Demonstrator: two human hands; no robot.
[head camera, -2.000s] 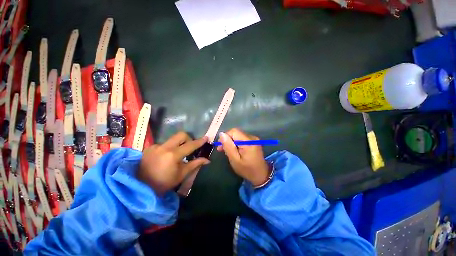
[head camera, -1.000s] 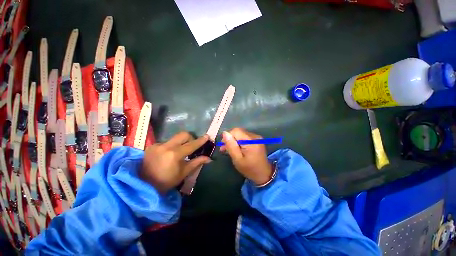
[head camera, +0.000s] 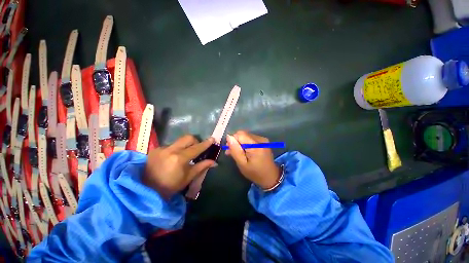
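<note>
A smartwatch with a dark case lies on the dark green mat, its pale pink strap pointing up and slightly right, the other strap end below. My left hand holds the watch down, fingers over the case and strap. My right hand grips a slim blue stick tool between thumb and fingers. The tool's tip is at the right edge of the case; whether it touches is too small to tell. A small blue cap sits on the mat at the upper right.
Red trays covered with strapped watches fill the left. A white sheet lies at the top. At right are a white bottle with yellow label, a yellow-handled scraper or brush, a black fan-like fixture and a blue bin.
The blue tool has shifted slightly, its back end a little further left than one second ago. Both hands stay at the watch. The view has shifted slightly.
</note>
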